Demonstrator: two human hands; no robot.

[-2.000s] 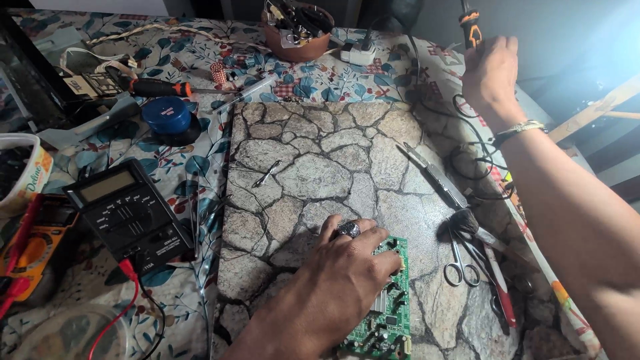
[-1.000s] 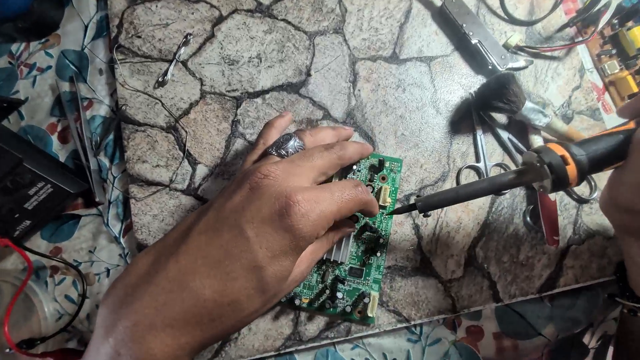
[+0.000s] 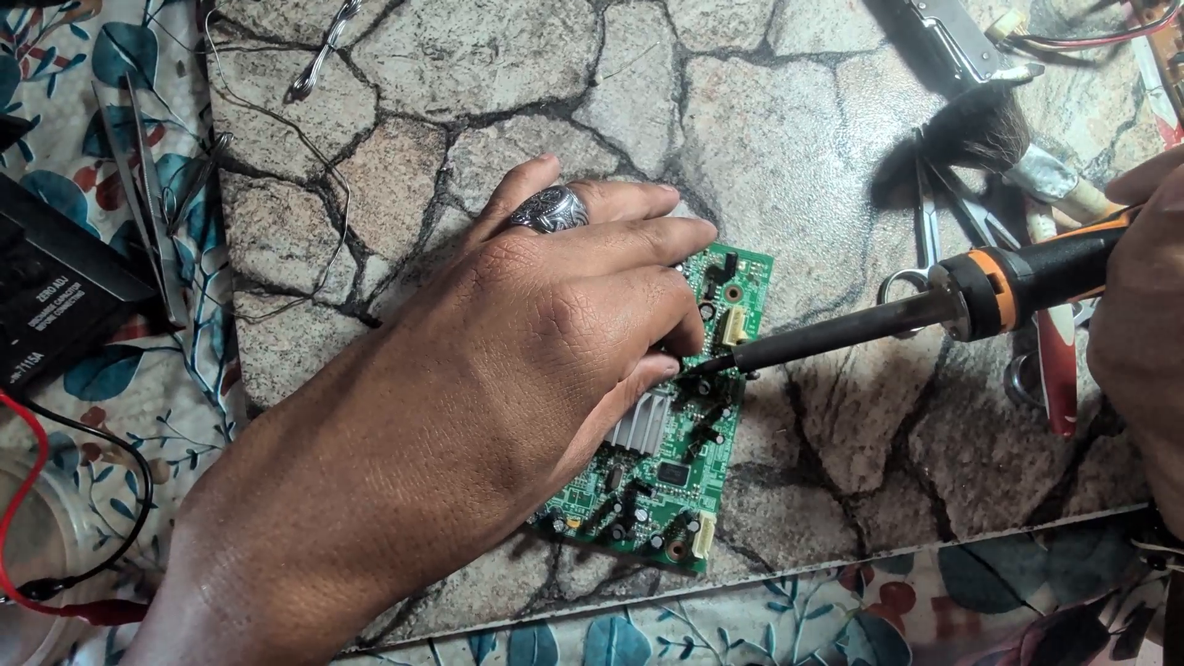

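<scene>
A green circuit board [image 3: 680, 472] with a finned heat sink [image 3: 640, 421] and white connectors lies on a stone-patterned board [image 3: 777, 120]. Over its upper left part rests my left hand [image 3: 518, 342], a ring on one finger, thumb and index finger close together at the components; whether they pinch something is hidden. From the right, my right hand [image 3: 1142, 324], partly cut off by the frame edge, grips the handle of a soldering iron [image 3: 999, 282]. The iron's dark tip is over the circuit board, just right of my left fingertips; contact with a component cannot be made out.
Scissors [image 3: 928, 213], a brush [image 3: 990, 129] and a red-and-white tool [image 3: 1057, 370] lie beyond the iron. A folding tool [image 3: 948, 42] is at the upper right. Tweezers [image 3: 148, 203], a black meter [image 3: 60, 287] and test leads [image 3: 28, 472] are at the left. Solder wire [image 3: 324, 51] lies at the top.
My right hand was raised at the upper right with the iron; it has come down to the circuit board. Since one second ago the tip has moved in beside my left fingertips. The view has moved closer.
</scene>
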